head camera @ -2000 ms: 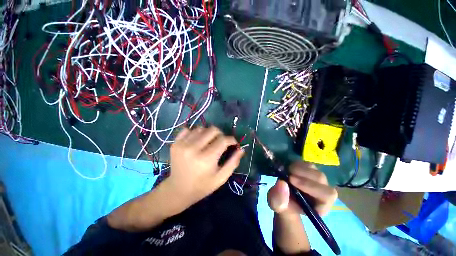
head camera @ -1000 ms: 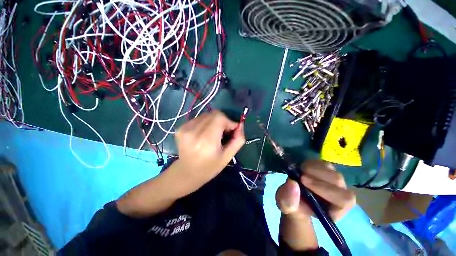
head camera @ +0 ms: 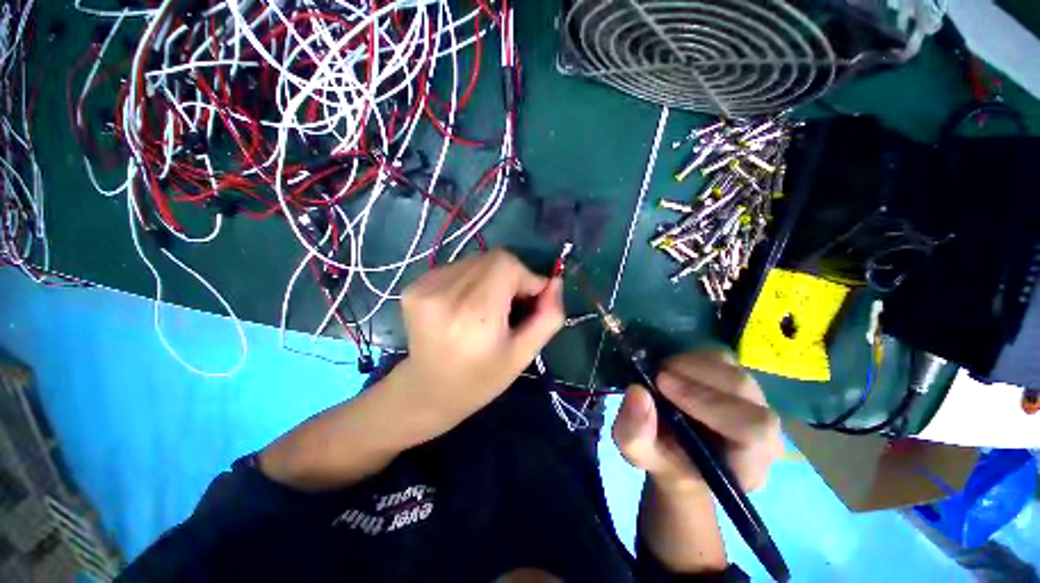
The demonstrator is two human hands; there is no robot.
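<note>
My left hand pinches a thin red wire lead between thumb and index finger. A small silvery connector shows just beyond the red wire, near the dark patch on the mat. A white wire also sticks out beside the fingers. My right hand holds a black soldering iron like a pen. Its thin metal tip points up and left, close to the red wire's end; whether it touches is too small to tell.
A red and white wire heap lies at the upper left. A round fan grille stands at the top. Loose barrel connectors lie right of centre, beside a yellow sponge and a black soldering station. A cardboard box is at lower right.
The view has shifted, so the bench items sit differently in the picture. The iron's tip has come closer to the red wire's end. Both hands keep their holds.
</note>
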